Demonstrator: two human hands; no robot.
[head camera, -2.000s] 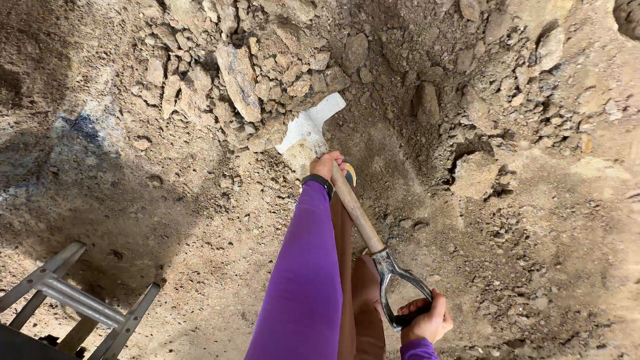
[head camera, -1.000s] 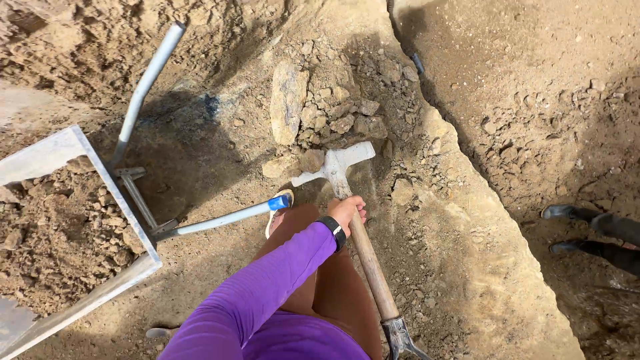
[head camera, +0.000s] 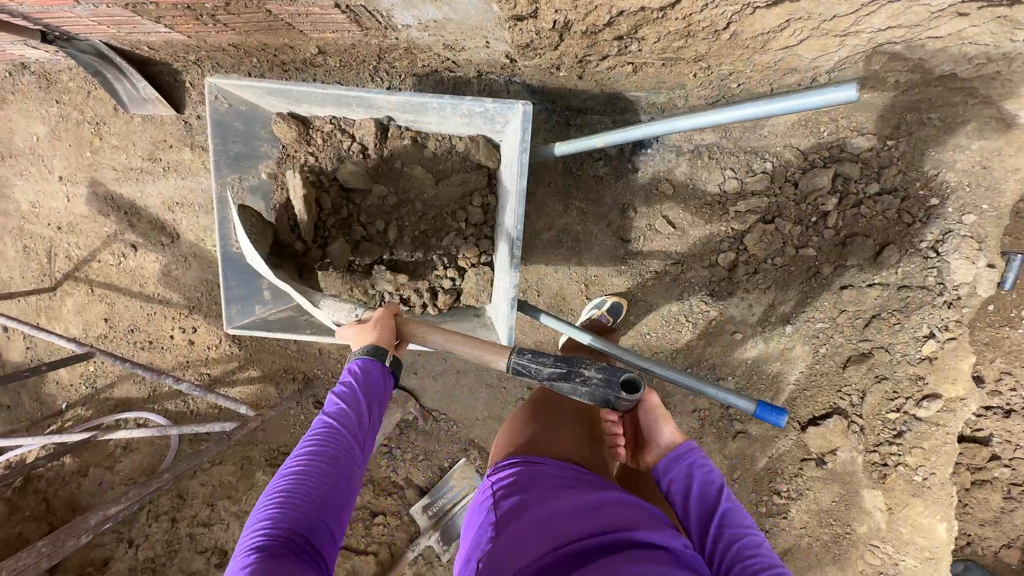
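My left hand (head camera: 374, 328) grips the wooden shaft of a shovel (head camera: 456, 340) close to its blade. The shovel's metal blade (head camera: 276, 276) is tilted on edge over the left part of a metal wheelbarrow tray (head camera: 516, 216), beside heaped soil and rocks (head camera: 400, 208). My right hand (head camera: 644, 432) is closed around the dark D-handle at the shovel's other end, partly hidden by it. One wheelbarrow handle with a blue grip (head camera: 770, 414) passes just beyond my right hand; the other metal handle (head camera: 712, 116) extends at the upper right.
Loose rubble (head camera: 824, 208) lies right of the wheelbarrow. Another shovel (head camera: 448, 508) lies near my legs, and a further shovel blade (head camera: 120, 76) is at the upper left by bricks. Metal bars (head camera: 128, 364) cross the lower left. My shoe (head camera: 604, 310) stands between the wheelbarrow handles.
The shovel has moved from the rubble on the ground to over the wheelbarrow tray. Its blade now points left. The view has swung toward the wheelbarrow.
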